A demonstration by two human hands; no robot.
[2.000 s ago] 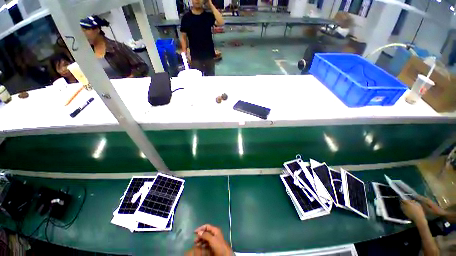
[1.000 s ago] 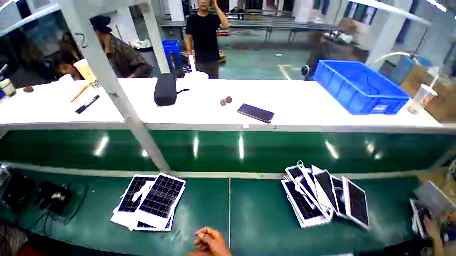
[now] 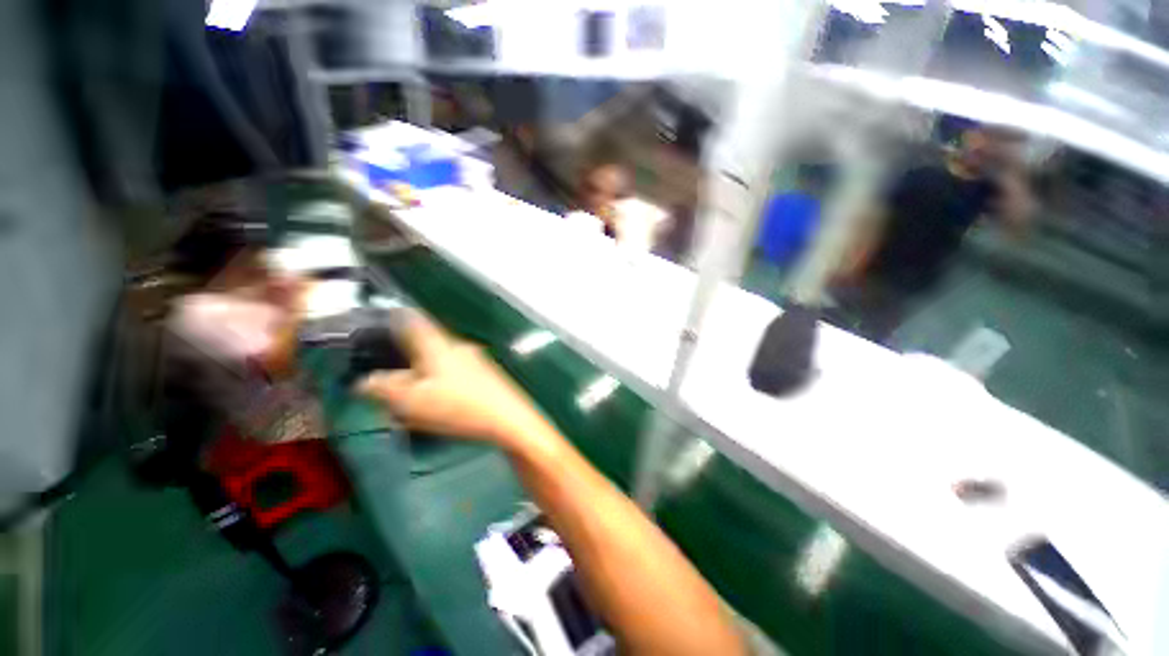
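Observation:
The view is tilted and blurred. My right hand reaches across from the lower right over the green bench, thumb and fingers spread apart. Its fingertips are beside or over a dark block, perhaps the black bench unit; blur hides whether they touch or hold it. Small solar panels with white frames lie on the bench below my forearm, which partly covers them. My left hand is not in view.
A long white shelf carries a black case, a smartphone and small brown lumps. A pale post crosses it. A seated person and a red stool are left; others stand behind the shelf.
The view has swung left and tilted. A hand that was low at the bench's near edge is no longer there; my right arm now stretches out to the dark block.

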